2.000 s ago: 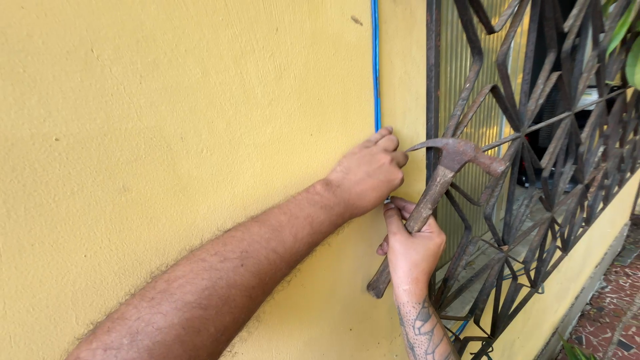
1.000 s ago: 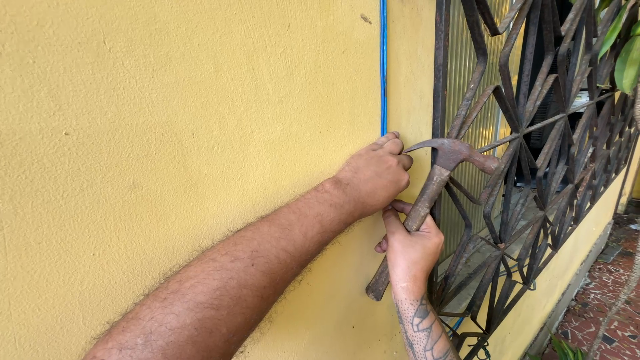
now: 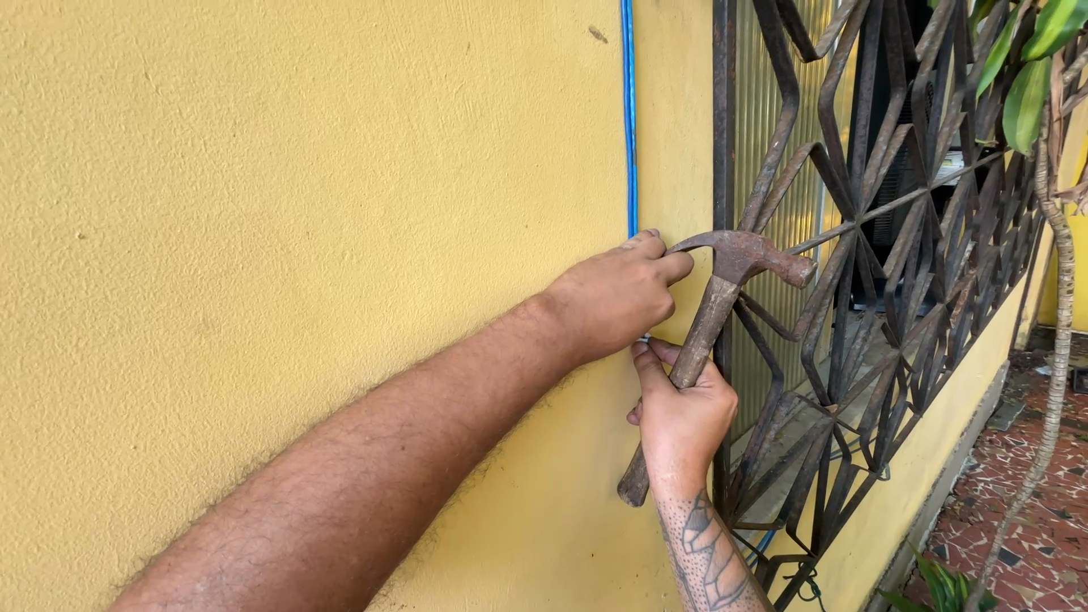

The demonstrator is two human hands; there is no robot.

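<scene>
Two blue cables [image 3: 631, 127] run side by side down the yellow wall [image 3: 297, 187] and pass behind my left hand [image 3: 616, 297], whose fingers press them near the wall's edge. Just below it, my right hand [image 3: 687, 416] grips the wooden handle of a rusty claw hammer [image 3: 707, 327]. The hammer head is up, its claw tip close to my left fingers and its face toward the grille. Between my right thumb and index finger a small white piece [image 3: 644, 338] shows, partly hidden; its kind is unclear. The cables below my hands are hidden.
A rusty iron grille [image 3: 858, 221] stands out from the wall close on the right, before ribbed glass [image 3: 769, 170]. Farther right are a thin plant stem [image 3: 1058, 340], green leaves [image 3: 1028, 102] and a red mosaic floor [image 3: 1011, 518]. More blue cable shows low behind the grille.
</scene>
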